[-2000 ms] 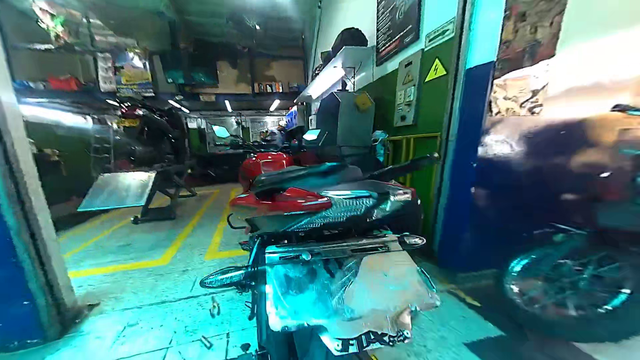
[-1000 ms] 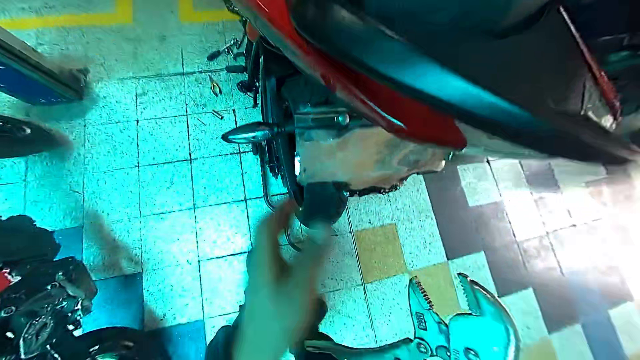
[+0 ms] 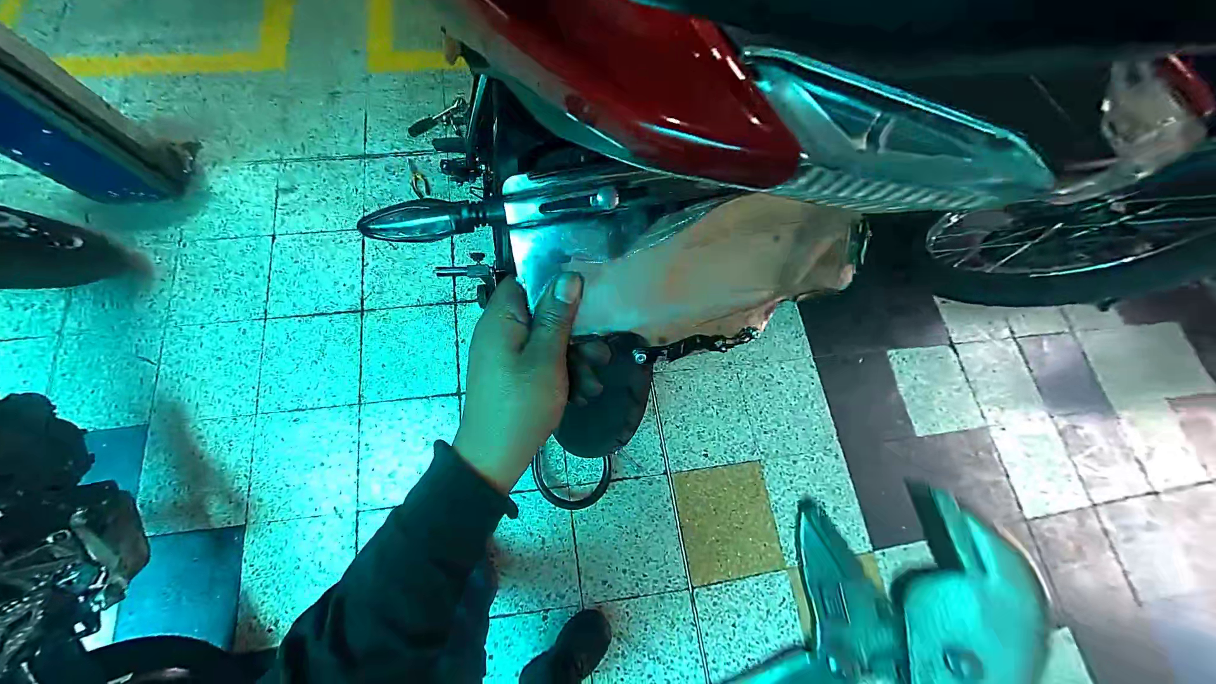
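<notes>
My left hand (image 3: 522,370) pinches the near left corner of a motorcycle's licence plate (image 3: 703,271), thumb on its face and fingers curled behind, beside a rounded black flap (image 3: 608,408). The plate sits under the red and grey tail fairing (image 3: 665,104) of the motorcycle, with a turn signal (image 3: 418,220) sticking out to the left. At the lower right, close to the camera, large metal pliers (image 3: 917,608) appear blurred with their jaws apart. The pliers' handles are mostly outside the frame, and my right hand is not visible.
A spoked motorcycle wheel (image 3: 1045,247) stands at the right. Engine parts (image 3: 62,532) are at the lower left, below another tyre (image 3: 57,249) and a blue post base (image 3: 85,123). Small tools (image 3: 418,179) lie on the tiled floor. A dark shoe (image 3: 575,641) shows at the bottom.
My left hand has moved up to the plate and taken hold of its corner. The pliers have shifted right. The view has swung down from the workshop to the motorcycle's rear.
</notes>
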